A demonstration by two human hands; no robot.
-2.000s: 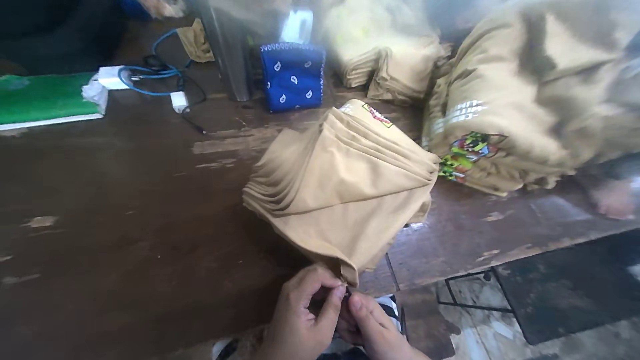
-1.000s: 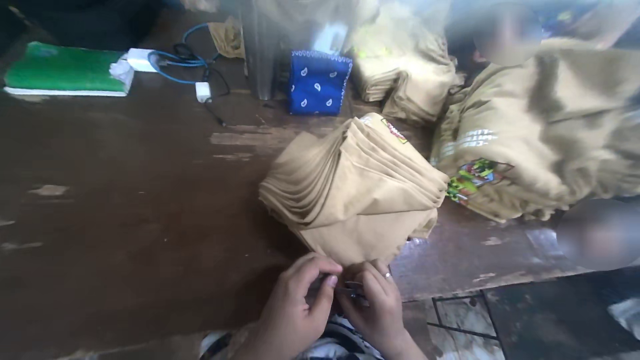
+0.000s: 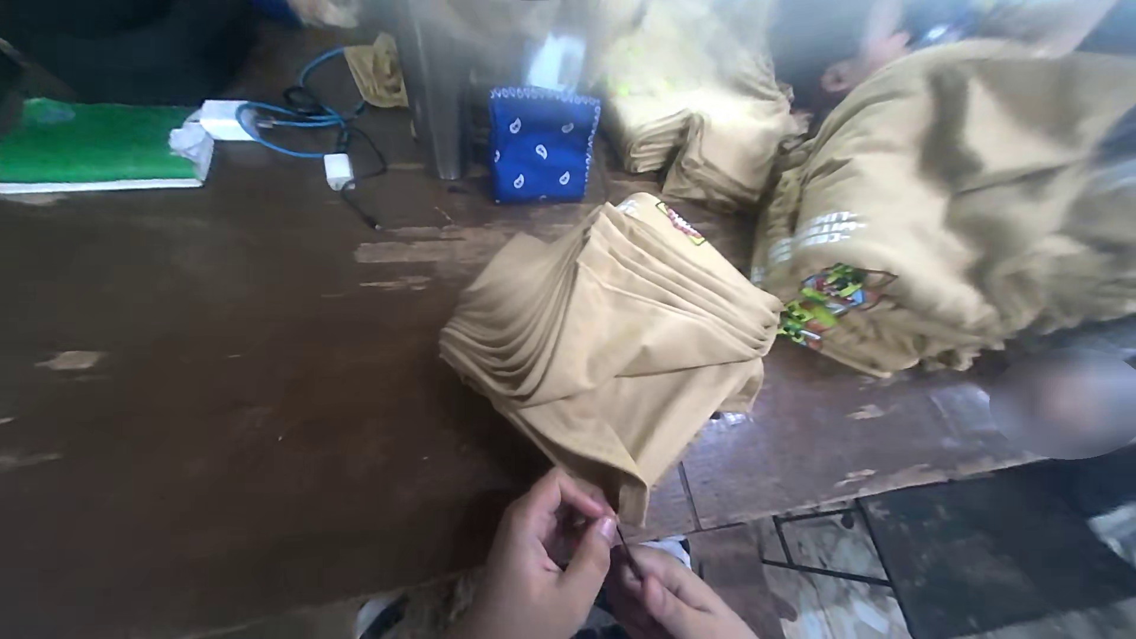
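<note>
A pile of folded tan fabric pieces lies at the table's front edge, a small printed patch on its top layer. My left hand pinches the near corner of the lowest visible piece between thumb and forefinger. Just to its right, my right hand grips a thin dark item, too small to identify, whose tip meets the left fingertips. The right hand's lower fingers are partly hidden behind the left hand.
Around the pile on the dark wooden table are a folded blue paisley bandana, more tan cloth stacks, and a large printed tan heap. Cables with a white adapter and a green-topped item sit left. Another person's hand is beyond.
My hands stay at the near corner of the tan pile. The right hand has drawn slightly lower than the left, and the thin dark item now shows between them.
</note>
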